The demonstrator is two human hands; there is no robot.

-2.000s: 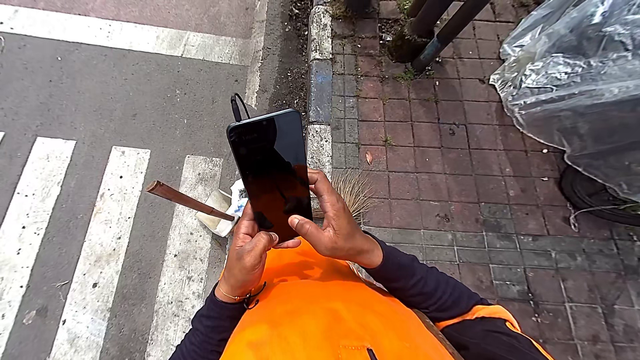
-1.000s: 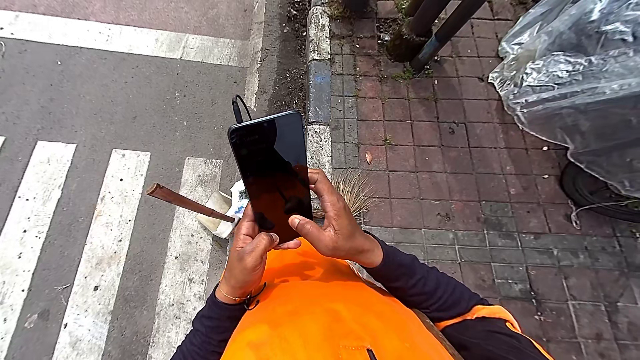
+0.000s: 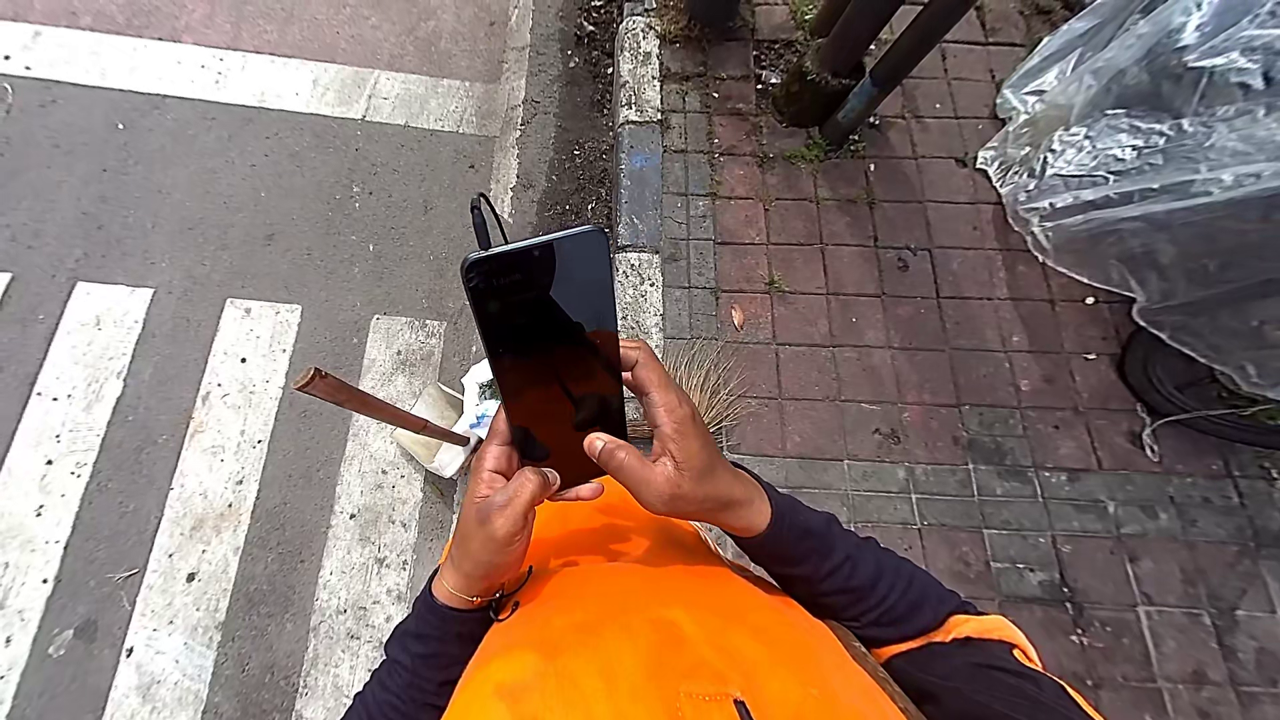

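Observation:
A smartphone [image 3: 550, 350] with a dark, reflecting screen is held upright in front of my orange top. My left hand [image 3: 500, 510] grips its lower left edge, thumb near the bottom corner. On the other side, my right hand [image 3: 675, 455] holds the lower right edge, with the thumb over the lower screen. A black cable [image 3: 483, 222] stands out from the phone's top edge. Left of the phone, a dustpan [image 3: 432, 430] with a wooden handle [image 3: 380, 403] holds white litter. Broom bristles [image 3: 705, 385] show behind my right hand; the rest of the broom is mostly hidden.
A painted kerb [image 3: 639, 190] divides the asphalt road with its white crossing stripes [image 3: 215, 480] from the red paving [image 3: 850, 320]. Dark posts [image 3: 885, 75] rise at the top. Clear plastic sheeting [image 3: 1160, 180] hangs at the right above a black tyre [image 3: 1180, 390].

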